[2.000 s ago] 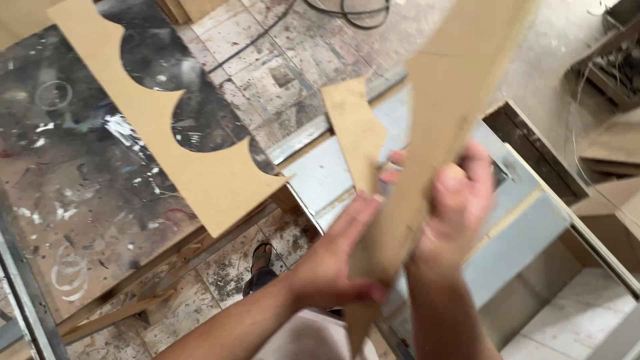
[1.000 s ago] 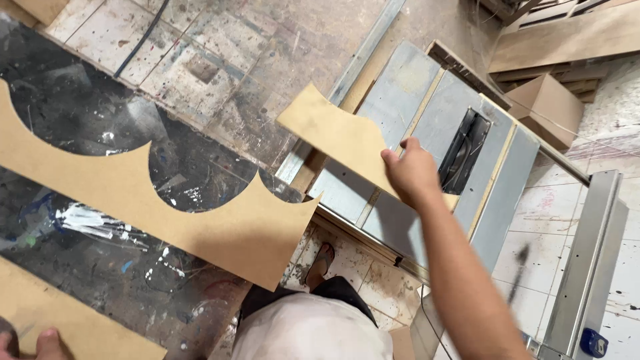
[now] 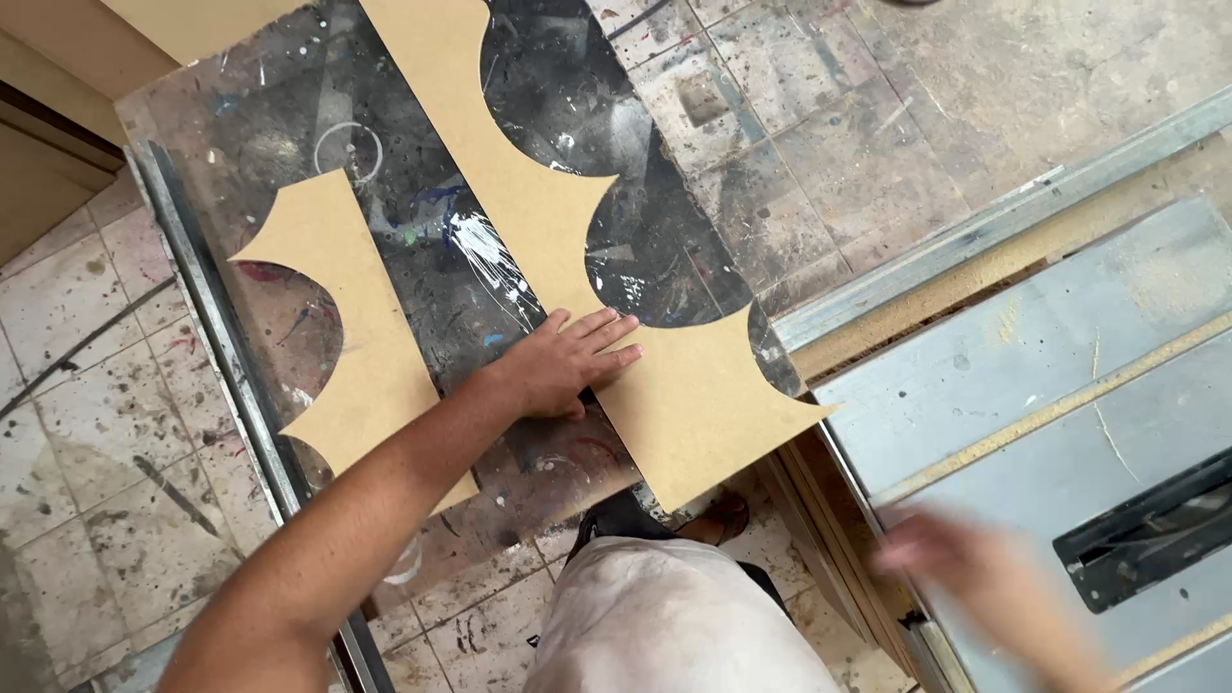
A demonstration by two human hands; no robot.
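My left hand (image 3: 577,366) lies with fingers apart on the edge of a long scalloped fiberboard panel (image 3: 683,414), which rests on the dark paint-stained tabletop (image 3: 539,462). A shorter scalloped fiberboard piece (image 3: 385,337) lies to its left, partly hidden under my left forearm. At the lower right my right hand (image 3: 924,553) is blurred over the near edge of the grey table saw top (image 3: 1020,462); I cannot tell its finger positions, and nothing shows in it.
The saw's dark throat opening (image 3: 1145,529) is at the right. A metal rail (image 3: 924,255) runs behind the saw table, and another metal rail (image 3: 221,346) borders the tabletop on the left. Brown boards (image 3: 67,115) stand at the upper left. Sawdust lies in the saw's slots.
A second ago my right hand held a scalloped piece over the saw; that hand is now near the saw's edge without it. My left hand has moved onto the long panel. The view has shifted left.
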